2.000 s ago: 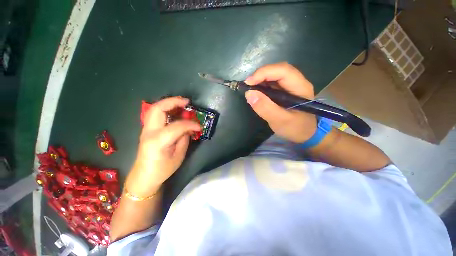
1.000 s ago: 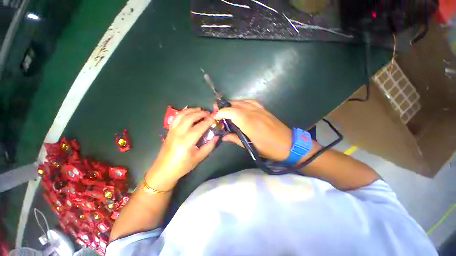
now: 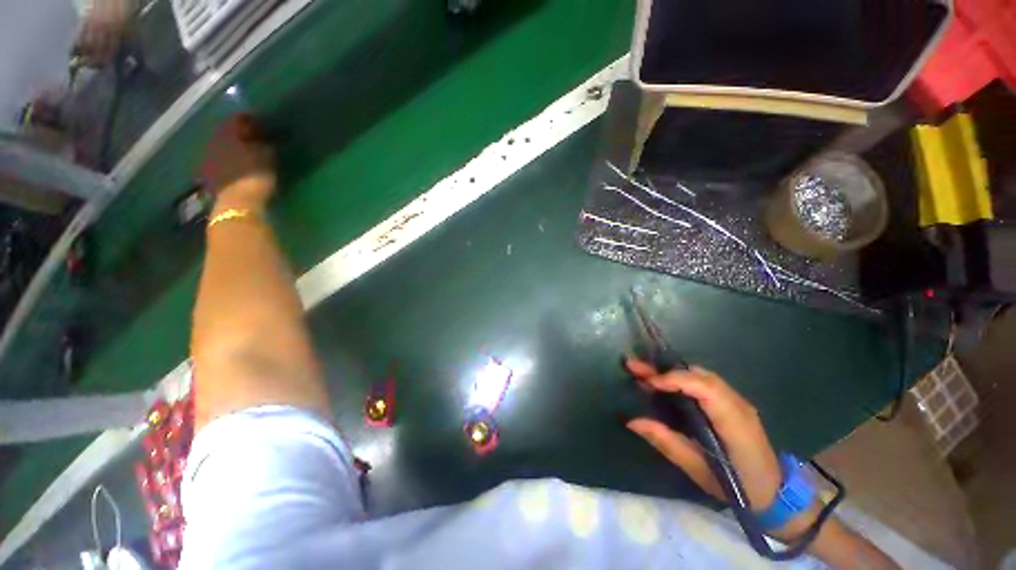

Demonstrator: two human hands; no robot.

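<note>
My right hand [image 3: 713,418] holds the black soldering iron [image 3: 722,459] over the bench, tip pointing up and away. My left hand [image 3: 240,161] is stretched far out over the green conveyor belt and is blurred. Something dark shows at its fingers, but I cannot tell whether it is held. A small dark unit [image 3: 193,204] lies on the belt beside that hand. One red module [image 3: 380,408] with a gold centre lies on the bench. Another red module [image 3: 481,432] lies to its right, below a glaring pale piece [image 3: 490,385]. The red module pile [image 3: 165,479] is partly hidden by my left arm.
A white strip [image 3: 446,184] edges the belt. Solder wires [image 3: 619,231] lie on the speckled mat [image 3: 696,254], near a round tub of metal wool [image 3: 824,208] and a black-framed stand [image 3: 780,45]. A cardboard box [image 3: 891,445] with a pale grid [image 3: 947,403] is at right.
My left hand has left the unit near my body and reached out over the belt. My right hand, still with the iron, is now apart from it. The view has turned, showing more belt and mat.
</note>
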